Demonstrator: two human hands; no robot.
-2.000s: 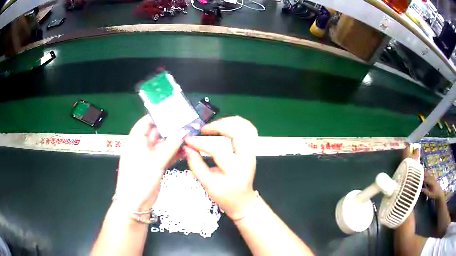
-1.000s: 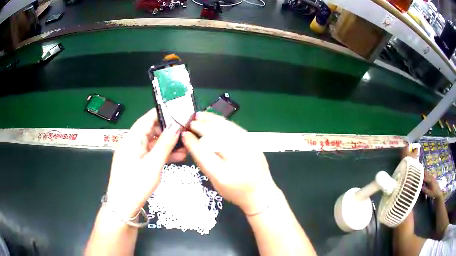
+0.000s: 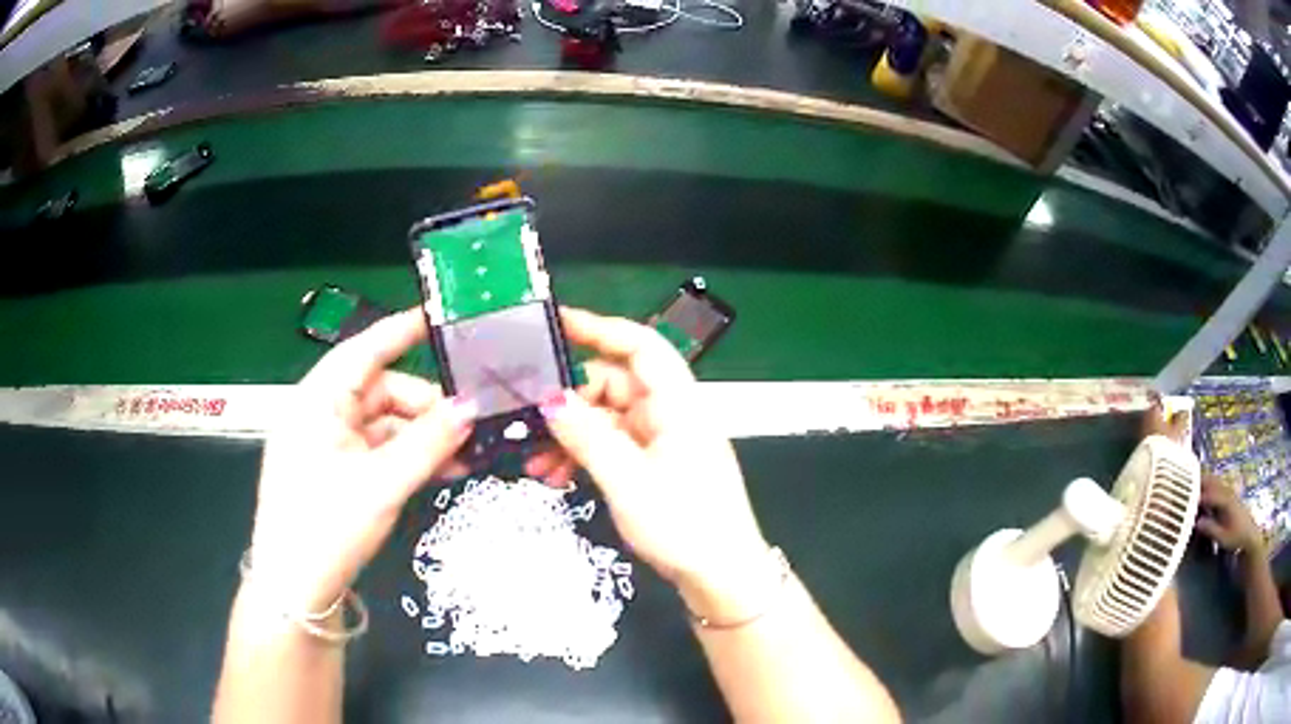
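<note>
An open phone is held upright between my two hands above the belt edge rail. Its green circuit board is in the upper half and a grey plate with a thin dark line is below. An orange tab sticks out past its top end. A small white part shows near its bottom end. My left hand grips the left side and my right hand the right side, thumbs at the lower corners. A loose pile of small white parts lies on the dark green mat below.
Two other phones lie on the green belt, one left and one right of my hands. Another phone is farther back left. A cream fan stands at the right. A person's arm and a component tray are beyond it.
The held phone has turned from glaring white and tilted to facing me more squarely. My right hand has moved to its right edge. The phones on the belt have moved right.
</note>
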